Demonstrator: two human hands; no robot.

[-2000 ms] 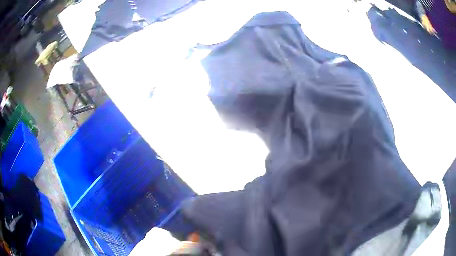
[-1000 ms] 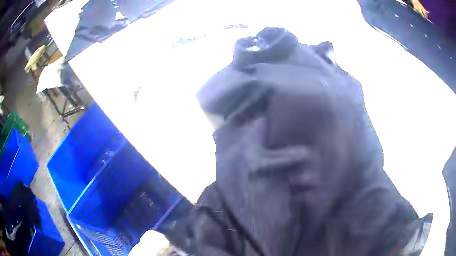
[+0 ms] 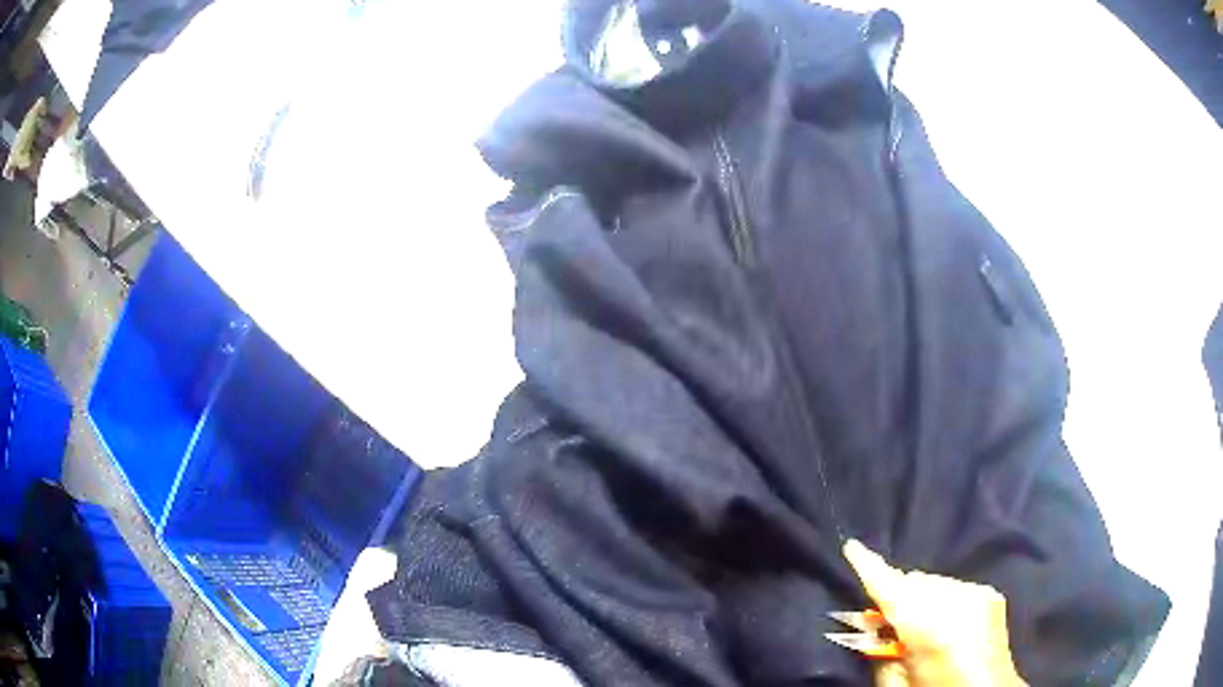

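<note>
The dark garment [image 3: 630, 309] lies over the white table, its collar [image 3: 651, 40] at the top and a long seam running down its middle. My right hand [image 3: 946, 624] is at the lower right, on the lower front. It holds orange-handled thread snips [image 3: 861, 633], blades pointing left, and its fingertips touch the cloth by the seam. My left hand [image 3: 352, 620], overexposed and cut off by the bottom edge, grips the garment's lower left edge. A pale grey strip [image 3: 490, 666] shows at this edge.
The white table [image 3: 389, 255] is strongly overexposed. A blue crate [image 3: 268, 456] stands on the floor to the left of the table, with more blue crates [image 3: 128, 591] further left. A stool [image 3: 114, 222] stands at the upper left.
The garment has been turned, and its collar and front now show. My right hand with the snips has come into view at the lower right. The view has shifted.
</note>
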